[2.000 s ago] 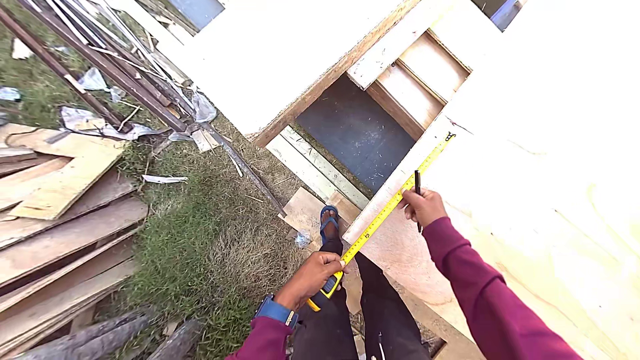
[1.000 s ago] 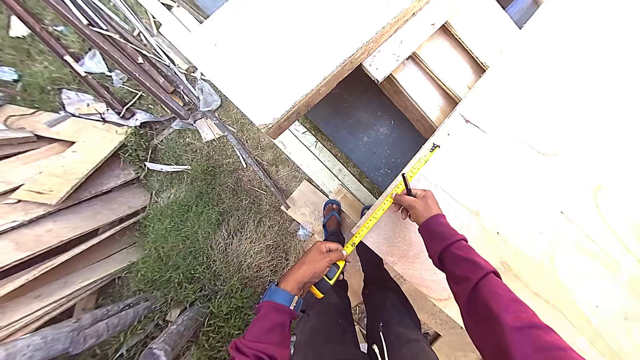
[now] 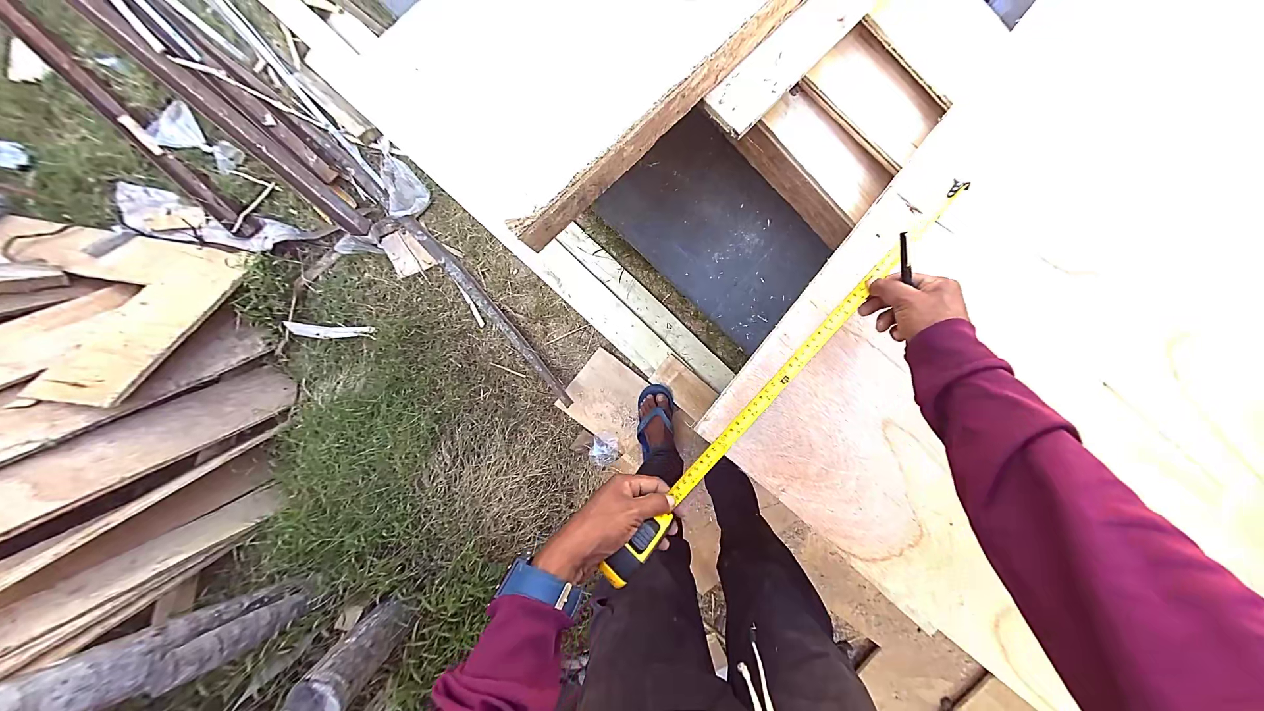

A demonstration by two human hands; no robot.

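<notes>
My left hand [image 3: 620,515], low in the middle of the head view, holds the yellow-and-black case of a tape measure [image 3: 637,553]. Its yellow blade [image 3: 785,377] runs out up and to the right over a plywood sheet [image 3: 879,444], close to the sheet's left edge, with the end hook near a short dark mark. Farther up the blade, my right hand [image 3: 918,301] pinches the tape between thumb and finger. A black pen or marker [image 3: 905,259] stands up from the same hand.
Beyond the sheet's edge lies a dark panel [image 3: 716,227] between wooden boards. A pale board [image 3: 513,99] reaches across the top. Plywood offcuts [image 3: 148,415] are piled at left, near logs [image 3: 351,657] and metal bars [image 3: 227,128]. My sandalled foot [image 3: 656,420] stands by wood scraps on grass.
The tape still stretches between both hands. My right hand has slid a little down the blade from where it was two seconds ago, farther from the end hook.
</notes>
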